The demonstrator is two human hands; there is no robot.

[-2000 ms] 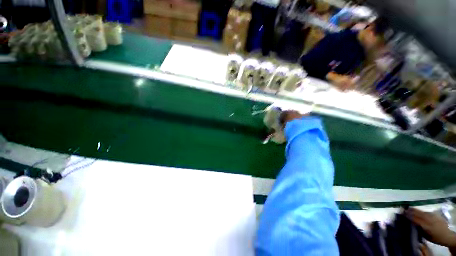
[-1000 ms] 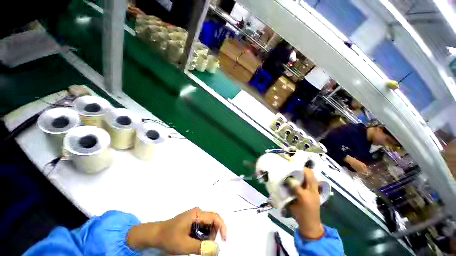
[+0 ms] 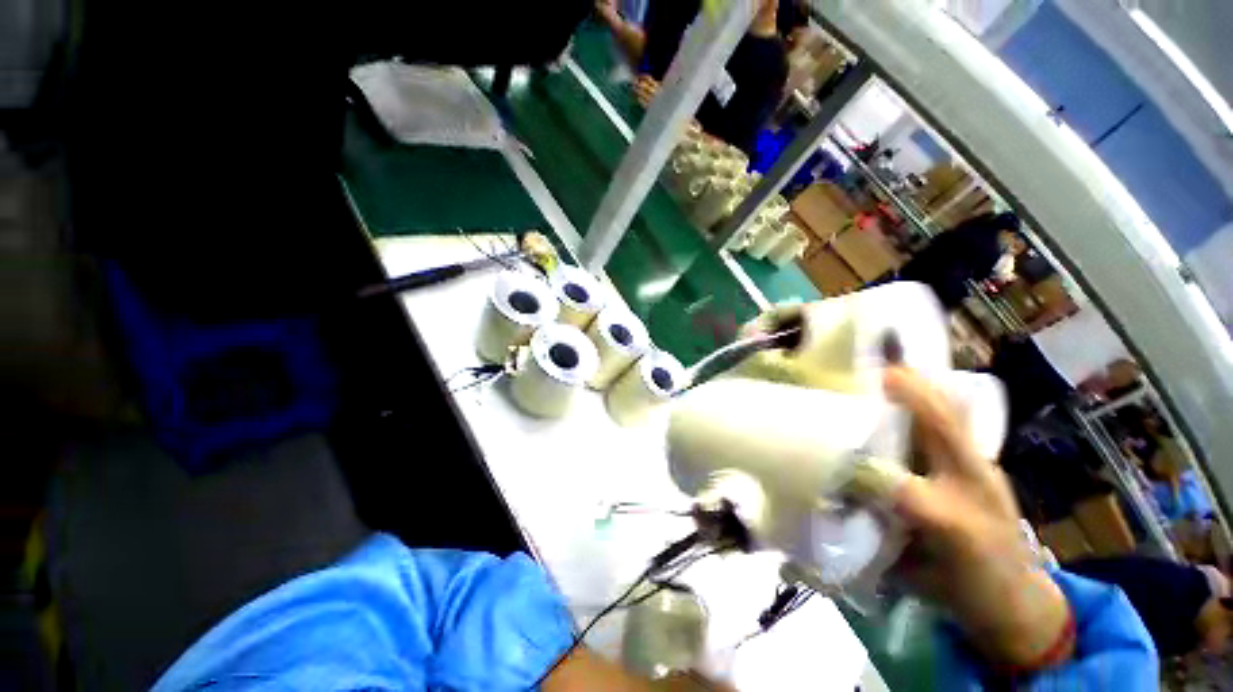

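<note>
My right hand, blurred, holds a bunch of cream cylindrical housings above the bench, at right of centre. Dark lead wires with a black end hang from them towards the lower left. My left hand is mostly cut off by the bottom edge, below the bunch. A blurred cream piece lies beside it; I cannot tell whether the hand grips it. Several cream housings with white rims and dark centre holes stand upright on the white bench, left of the bunch.
The white bench top runs beside a green conveyor. A long thin dark item lies at its far left end. A grey post rises beyond the standing housings. More housings, cartons and people are beyond. A blue stool is at left.
The view has swung left. The held housings are nearer and larger in view, no longer over the belt's far side. My left hand has moved down to the bottom edge.
</note>
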